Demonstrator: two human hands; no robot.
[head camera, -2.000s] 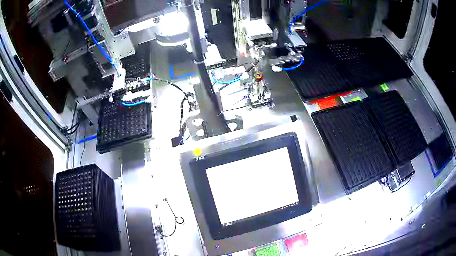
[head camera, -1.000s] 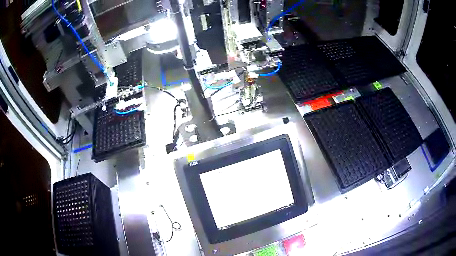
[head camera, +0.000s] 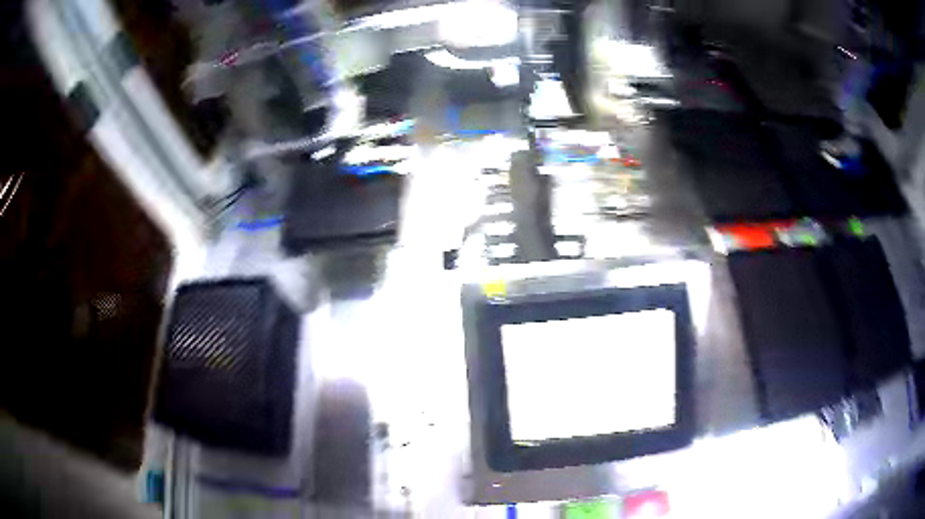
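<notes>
Neither of my hands is in the picture. The view is blurred by motion. A touchscreen (head camera: 588, 377) with a bright white screen and thick black bezel lies nearest in front of me, right of centre. A yellow mark (head camera: 494, 288) is at its upper left corner. Green (head camera: 592, 509) and red (head camera: 646, 503) patches are below it at the bottom edge. A black tray stack (head camera: 228, 365) stands at the lower left. Black component trays (head camera: 796, 329) lie at the right, and more dark trays (head camera: 725, 167) lie behind them, with a red patch (head camera: 753, 236) between.
Another black tray (head camera: 343, 208) lies at the left behind the tray stack. Blurred gantry parts and a bright lamp (head camera: 477, 22) are at the top. A pale door frame (head camera: 122, 132) runs down the left side. A dark upright bar (head camera: 531, 208) stands behind the touchscreen.
The camera view has turned, so the touchscreen and trays appear further right and more level. The picture has become strongly blurred. More of the left frame and the dark area beyond it shows.
</notes>
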